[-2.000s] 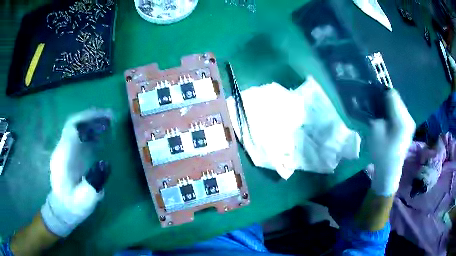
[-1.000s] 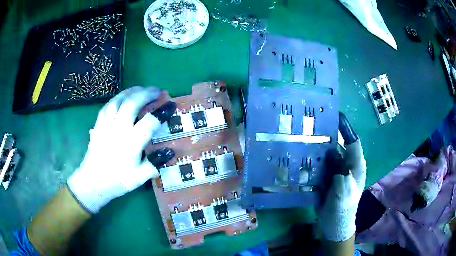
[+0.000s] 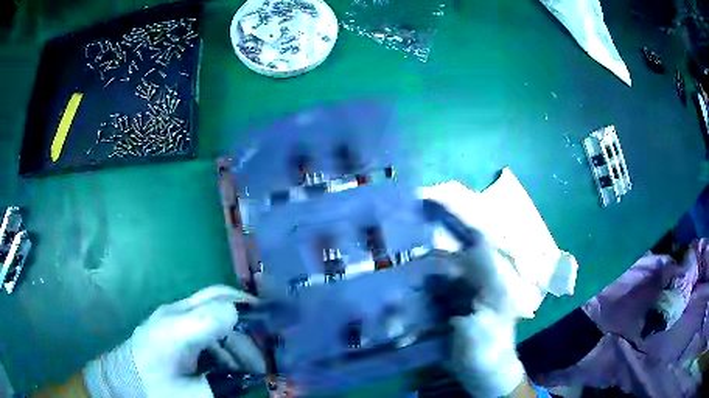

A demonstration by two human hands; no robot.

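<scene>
The blue-grey fixture cover plate lies over or just above the reddish-brown fixture base, slightly askew and blurred. The base shows along the left edge. Parts of the silver heat sinks and black transistors show through the slots. My right hand, in a white glove with dark fingertips, grips the cover plate's right edge. My left hand, gloved the same way, is at the lower left edge of the fixture, fingers bent. Whether it grips the base or plate is unclear.
A black tray of screws with a yellow strip is at upper left. A round white dish of small parts is at top. White cloth lies right. Assemblies lie far right and far left. Pink clothing shows lower right.
The cover plate has moved left from beside the base to over it, with my right hand on it. My left hand has moved down from the base's upper left to its lower left.
</scene>
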